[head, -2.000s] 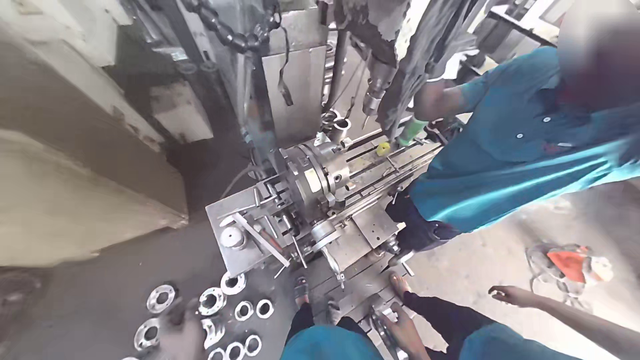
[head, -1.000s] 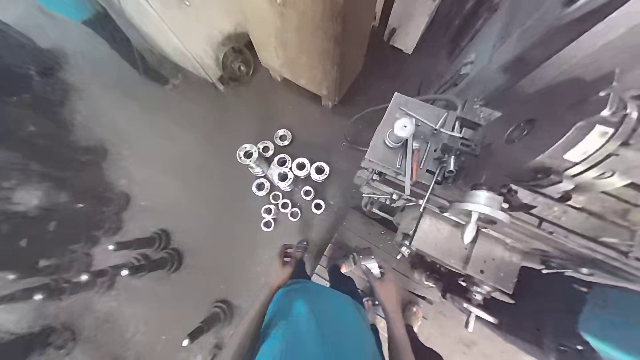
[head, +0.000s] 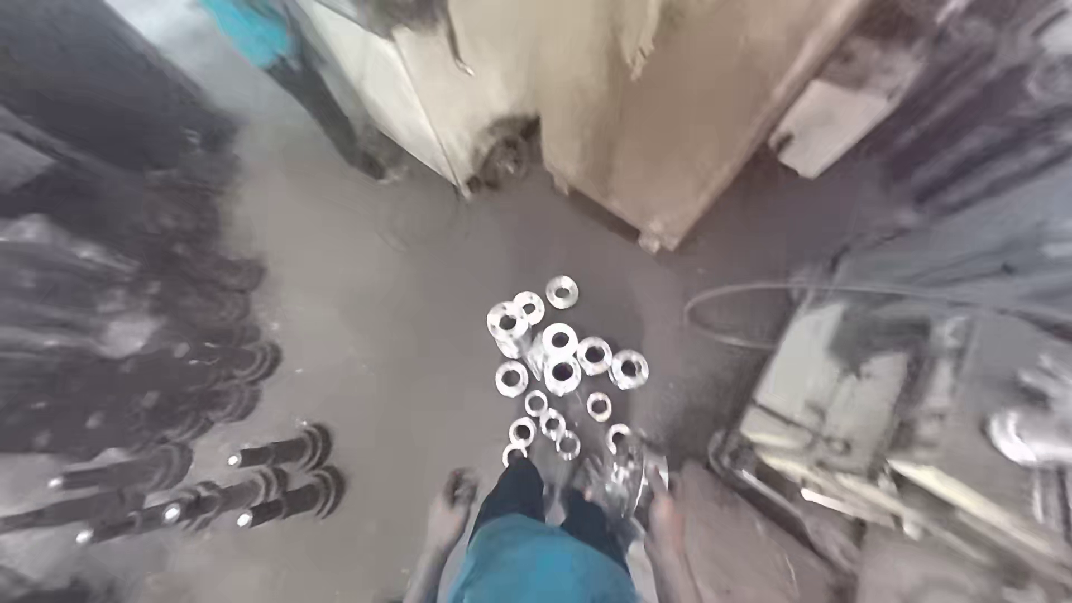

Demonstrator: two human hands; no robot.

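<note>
My left hand hangs low beside my left leg, over the floor. Its fingers are dark and blurred, so whether they hold anything cannot be told. On the other side, my right hand is around a shiny metal part, whose shape is blurred. Ahead of my feet, several flat metal rings lie on the concrete floor, some overlapping. A thicker flanged metal ring tops a short stack at their left. Smaller rings lie nearer to my feet.
Flanged dark shafts lie in rows at left. A large tan cabinet stands ahead, with a co-worker's teal sleeve at upper left. A machine's metal table stands at right, near a looped cable. Boards cover the floor at lower right.
The view has swung left, away from the machine, and the rings now lie straight ahead. My right hand, at the machine's base two seconds ago, now hangs beside my leg with the metal part.
</note>
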